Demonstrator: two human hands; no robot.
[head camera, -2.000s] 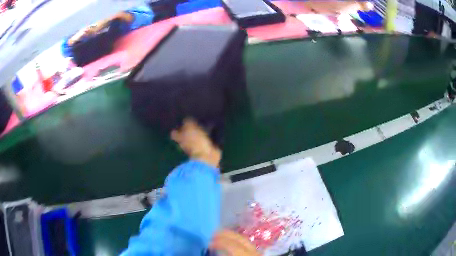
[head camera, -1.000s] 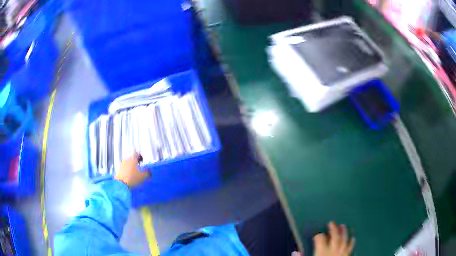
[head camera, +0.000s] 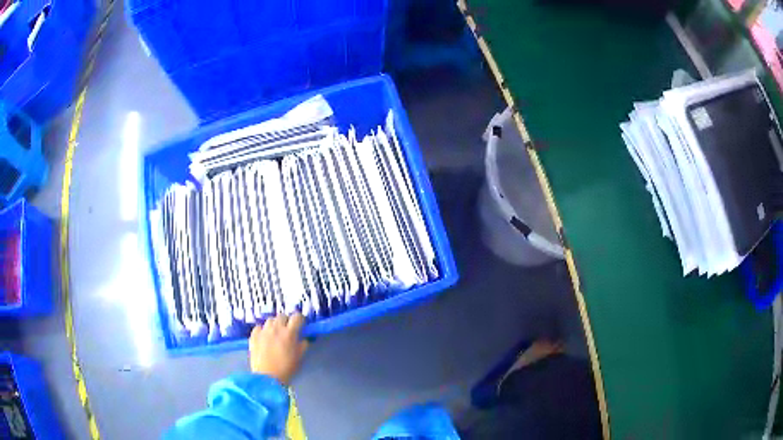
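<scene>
A blue plastic tote (head camera: 446, 275) stands on the floor, packed with a long row of thin white-edged units (head camera: 275, 232) on edge. Several more lie slanted across its back part. My left hand (head camera: 279, 345) is at the tote's near rim, its fingers hooked over the rim beside the unit ends. It holds no unit that I can see. My right hand is not in view.
A larger blue bin (head camera: 266, 51) stands behind the tote. A whitish round bucket (head camera: 511, 219) is under the green bench's edge (head camera: 567, 258). On the bench, a stack of white sheets (head camera: 687, 189) carries a dark tablet (head camera: 740, 159). More blue bins (head camera: 39, 258) stand at left.
The view has swung from the bench to the floor tote and come closer. My left hand has moved from the dark block to the tote's rim. My right hand has left the picture.
</scene>
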